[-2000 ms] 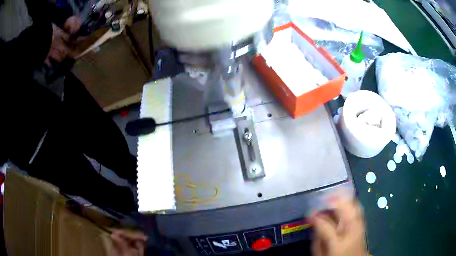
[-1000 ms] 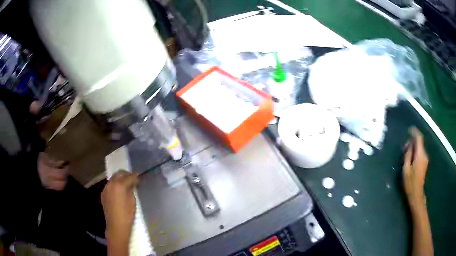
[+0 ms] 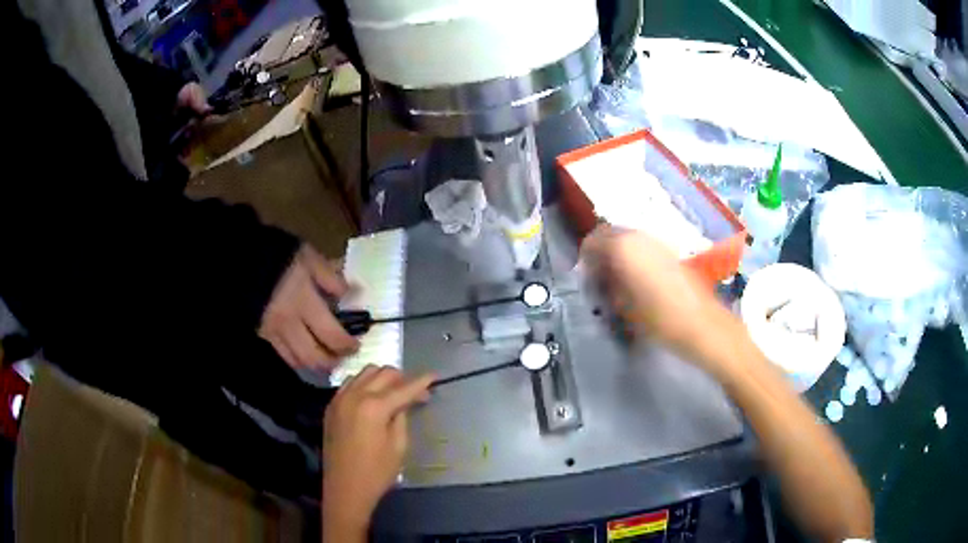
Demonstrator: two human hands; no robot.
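One stemmed workpiece (image 3: 534,296) lies with its white, dark-rimmed head at the fixture block (image 3: 504,326), under the press tip (image 3: 524,246). The other person's hand (image 3: 309,309) holds its black handle. My left hand (image 3: 366,435) holds a second stemmed workpiece (image 3: 534,357) by the stem end; its round white head is over the clamp bar (image 3: 556,395). My right hand (image 3: 635,278) is blurred beside the orange parts box (image 3: 722,259), right of the press tip; its fingers and anything in them cannot be made out.
A cream ribbed strip (image 3: 375,278) lies at the plate's left edge. A crumpled tissue (image 3: 456,205) is behind the tip. A white tub (image 3: 791,323), a green-nozzled bottle (image 3: 766,217) and a plastic bag of white pieces (image 3: 889,260) stand at right. The other person's dark sleeve (image 3: 212,265) reaches in at left.
My left hand has come over the plate with a workpiece. My right hand has moved from the green bench to the orange box. The other person's hand is now at the plate with a workpiece.
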